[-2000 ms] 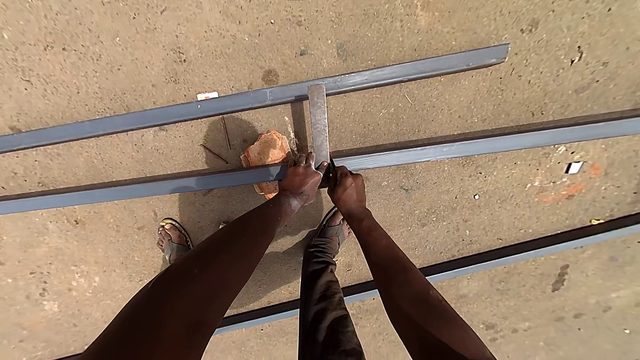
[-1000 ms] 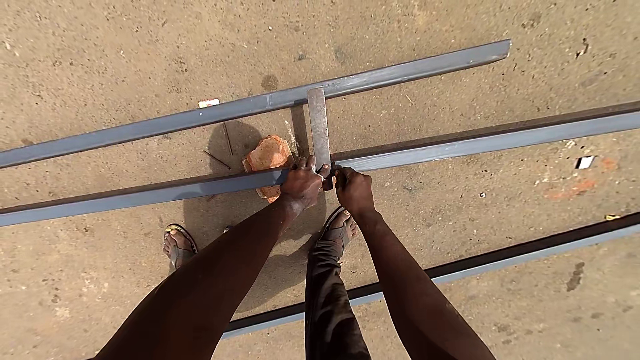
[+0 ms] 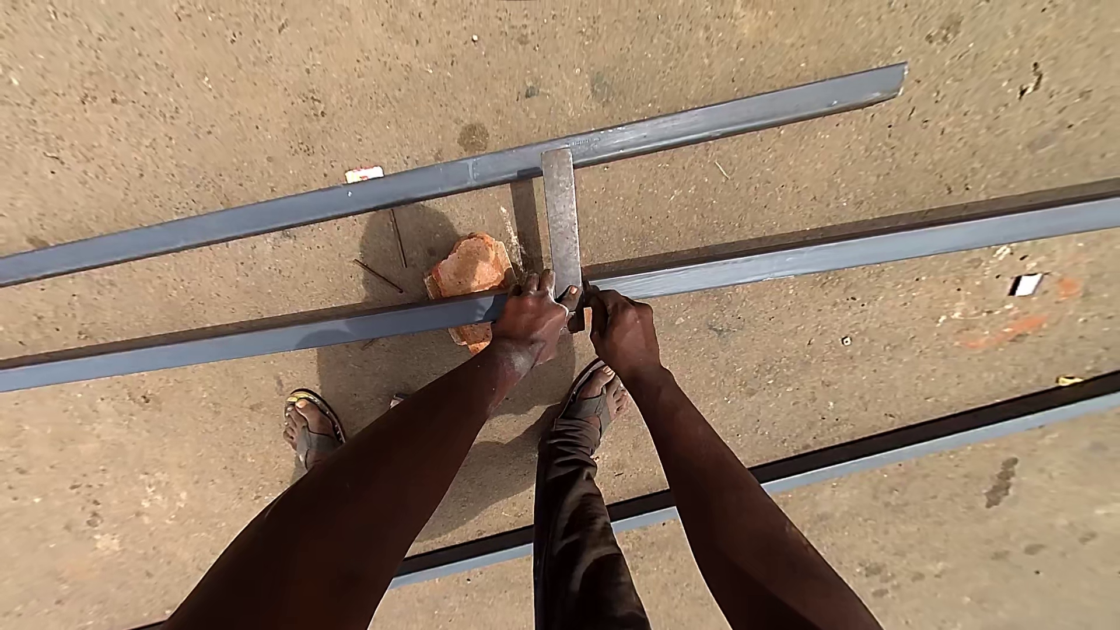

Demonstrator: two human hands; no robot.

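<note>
A flat steel blade [image 3: 563, 219], like that of a try square, lies crosswise over the middle grey metal bar [image 3: 744, 267], its far end at the upper grey metal bar [image 3: 350, 199]. My left hand [image 3: 532, 319] presses on the middle bar and grips the blade's near end. Just right of it, my right hand [image 3: 623, 328] is closed with its fingertips at the bar's edge beside the blade; whether it holds a small tool is hidden. A broken orange brick piece [image 3: 472, 267] sits under the middle bar, left of my left hand.
A third metal bar [image 3: 840, 457] runs across the ground behind my feet. My sandalled feet [image 3: 313, 429] stand between it and the middle bar. Thin rods [image 3: 380, 276] and a small red-and-white piece [image 3: 364, 174] lie near the upper bar. A small white-and-black piece [image 3: 1025, 284] lies at the right.
</note>
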